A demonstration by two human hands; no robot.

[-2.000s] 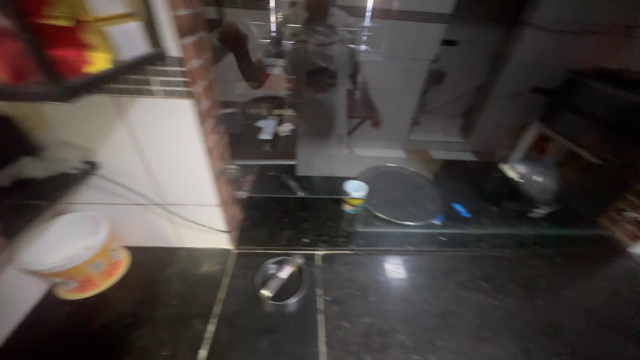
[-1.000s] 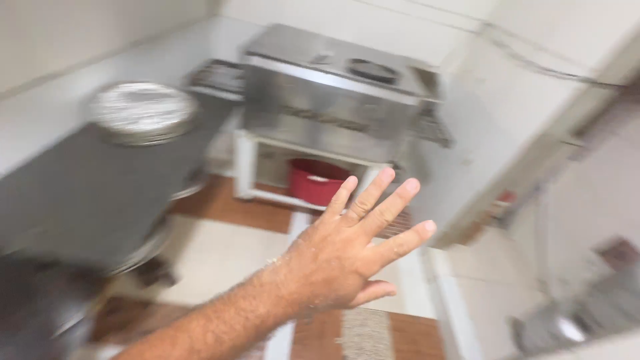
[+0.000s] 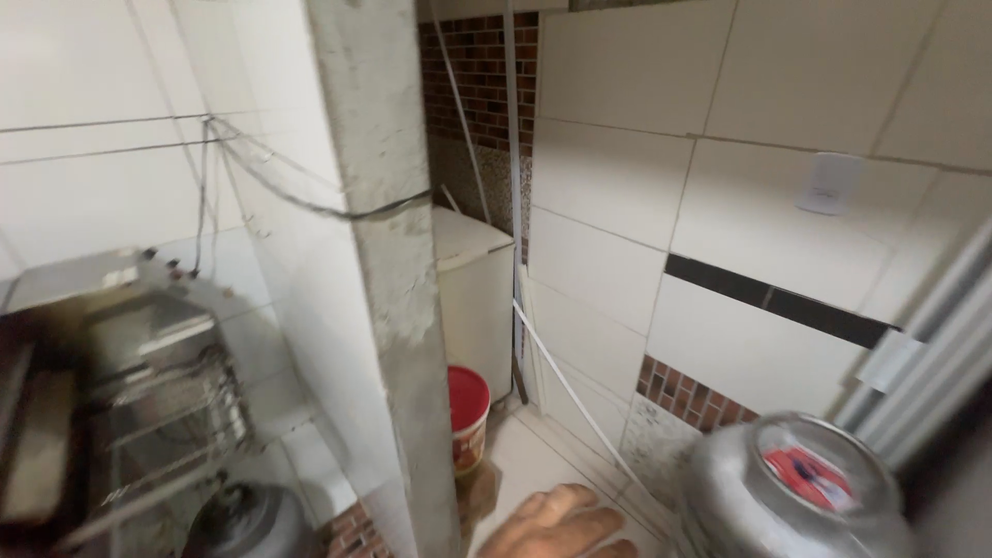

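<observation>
My left hand is at the bottom edge, seen from its back, with its fingers pointing up and right. Nothing shows in it; the palm and wrist are hidden or cut off. To its right stands a silver metal gas cylinder with a red label inside its top ring. Up and left of the hand, a bucket with a red lid is partly hidden behind a bare cement pillar edge. My right hand is out of view.
A white appliance stands behind the pillar. A thin white pole leans across the tiled corner. At left are a blurred metal cooking unit and a dark grey gas cylinder. A black cable crosses the pillar.
The view has swung far from the dark counter, past the metal unit, to the pillar and tiled corner. My left hand, fully visible with spread fingers one second ago, now shows only partly at the bottom.
</observation>
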